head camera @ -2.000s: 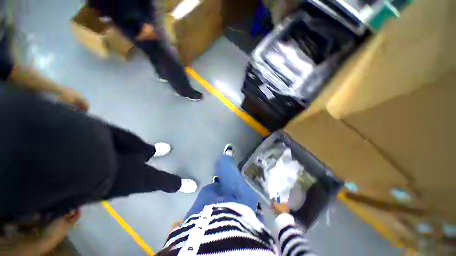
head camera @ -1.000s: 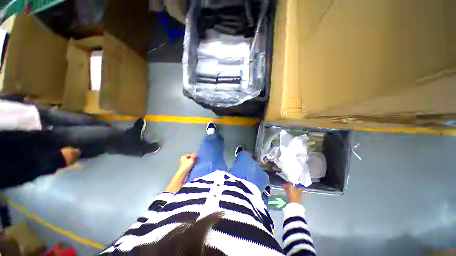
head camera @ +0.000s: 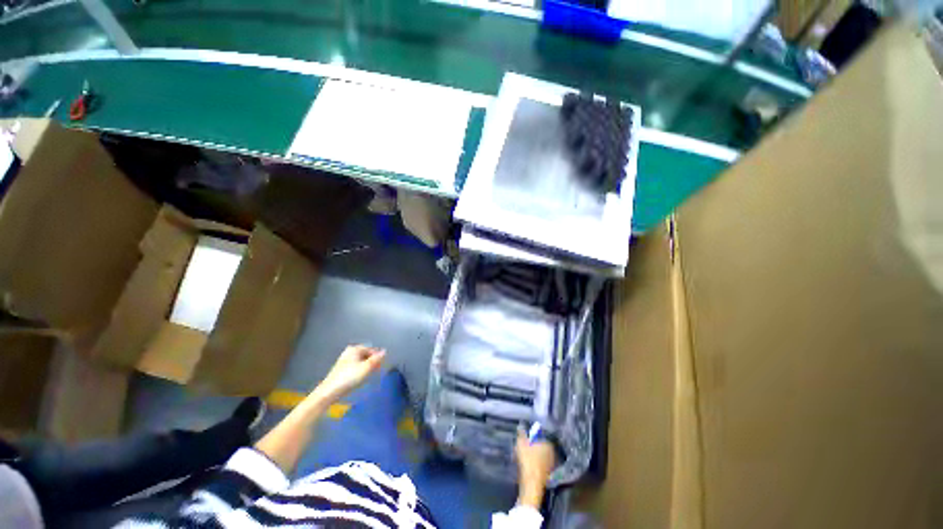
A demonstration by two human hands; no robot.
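Observation:
My right hand [head camera: 535,465] is at the near edge of a black tote [head camera: 598,413] lined with clear film. It holds a small blue and white marker pen [head camera: 535,432]. Black handle housings [head camera: 491,391] and pale sheets [head camera: 502,341] lie in rows inside the tote. My left hand [head camera: 356,366] is over the floor to the left of the tote, fingers curled; nothing clear shows in it. A white tray [head camera: 548,222] beyond the tote holds a cluster of black tubes [head camera: 600,139] standing at its far right.
A green bench [head camera: 227,103] with a white mat [head camera: 388,124] runs across the back. Open cartons [head camera: 134,300] stand at the left, tall cardboard [head camera: 807,310] at the right. A person's dark-clothed leg [head camera: 155,460] is at the lower left. A blue bin [head camera: 582,19] is at the top.
The view has turned and moved up to the lined tote and bench. The smaller scrap tote is out of view. My right hand has gone from the scrap tote to the lined tote's edge.

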